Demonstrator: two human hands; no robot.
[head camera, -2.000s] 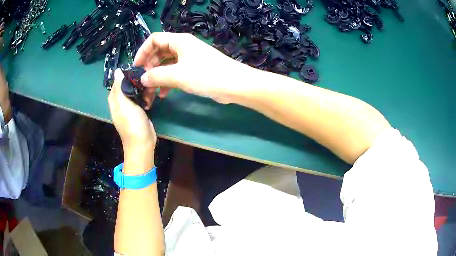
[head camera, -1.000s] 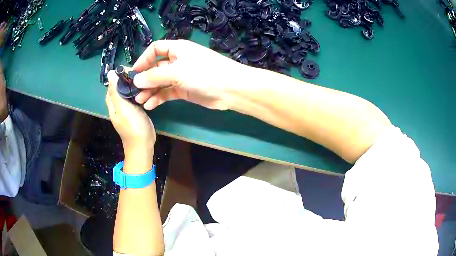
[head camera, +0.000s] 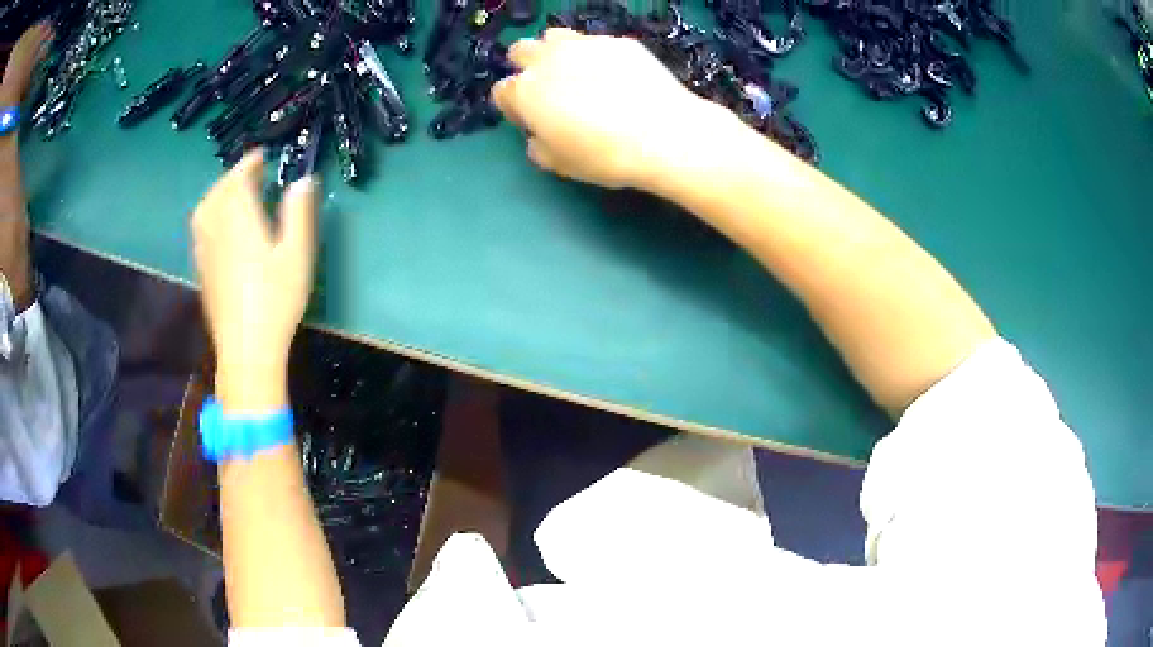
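Note:
My left hand (head camera: 257, 259), with a blue band on the wrist, is over the front part of the green table, just below the pile of slim black housings (head camera: 285, 89). Its thumb and index finger are apart, no part shows in it, and the fingertips are blurred near the lowest housings. My right hand (head camera: 588, 111) is at the left part of the heap of curved black parts (head camera: 759, 95). Its fingers are bent and point left, touching or just above dark pieces; whether it grips one cannot be told. The hand and forearm hide part of the heap.
The green table's pale edge (head camera: 569, 399) runs across in front of me. An open carton (head camera: 464, 487) with dark shiny units is below it. Another person's hand (head camera: 23, 63) is at a tangled pile (head camera: 82, 57) at far left. More black parts (head camera: 885, 51) lie at the back right.
The round black part with reddish wires is no longer in my hands. My hands have separated: the left moved left and opened, the right moved right and up to the heap. The neighbour's hand moved up.

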